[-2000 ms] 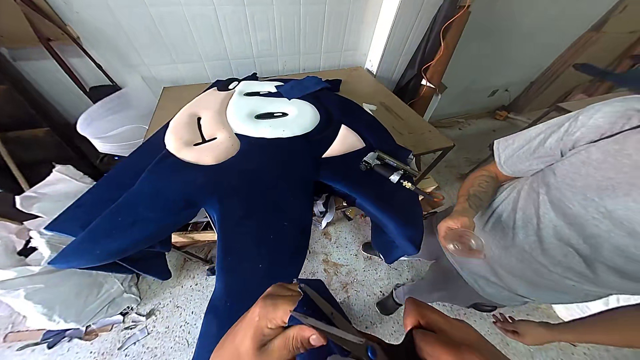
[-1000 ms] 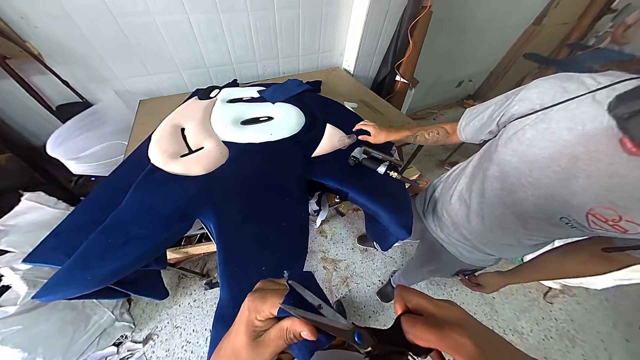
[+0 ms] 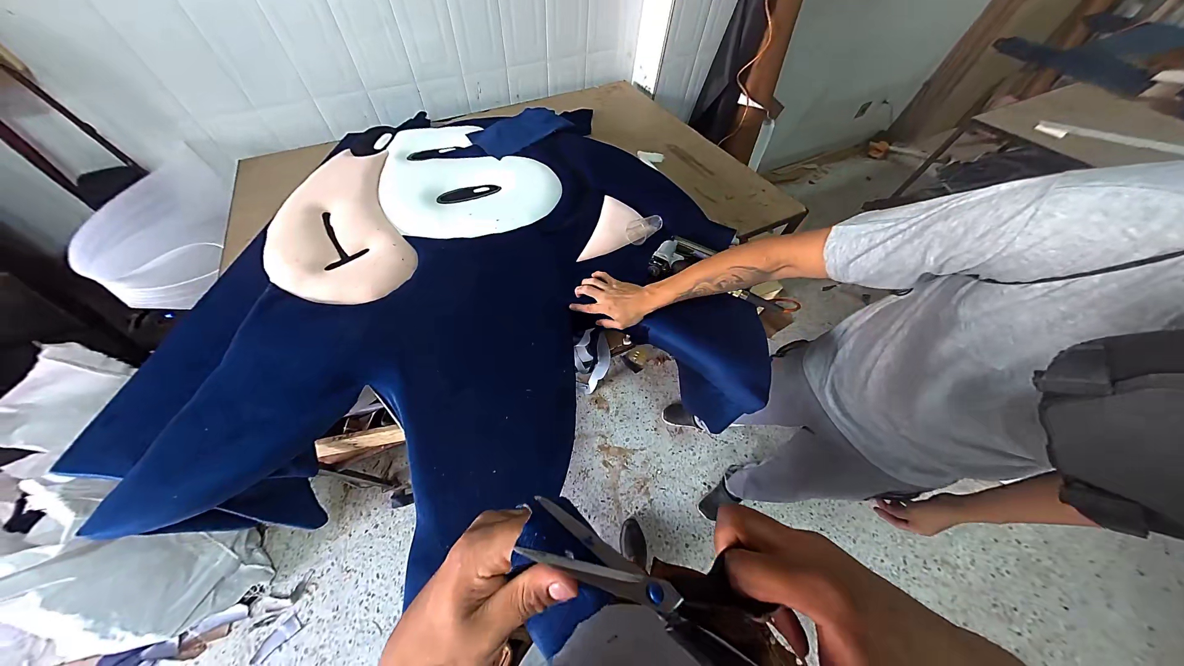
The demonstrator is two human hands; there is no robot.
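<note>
My left hand (image 3: 486,592) pinches a small piece of dark blue fabric (image 3: 564,601) near the bottom of the view. In my right hand (image 3: 786,573) are scissors (image 3: 615,573) with black handles, their blades parted at the edge of that piece. Just beyond my hands lies a large dark blue plush character piece (image 3: 481,351) with long spikes, a beige muzzle (image 3: 338,231) and white eyes (image 3: 472,194). It rests on a brown table (image 3: 712,176) and hangs over the near edge. A clear round object (image 3: 644,229) lies on its beige triangle (image 3: 610,227).
A co-worker in a grey T-shirt (image 3: 943,361) stands at the right, one hand (image 3: 610,301) on the blue plush. A tool with a metal body (image 3: 671,257) lies beside that arm. White material (image 3: 139,573) and scraps lie on the speckled floor at left. Another table (image 3: 1091,120) stands at back right.
The co-worker's hand has moved from beside the beige triangle onto the blue fabric nearer to me. The clear round object, in that person's hand two seconds ago, now lies on the triangle.
</note>
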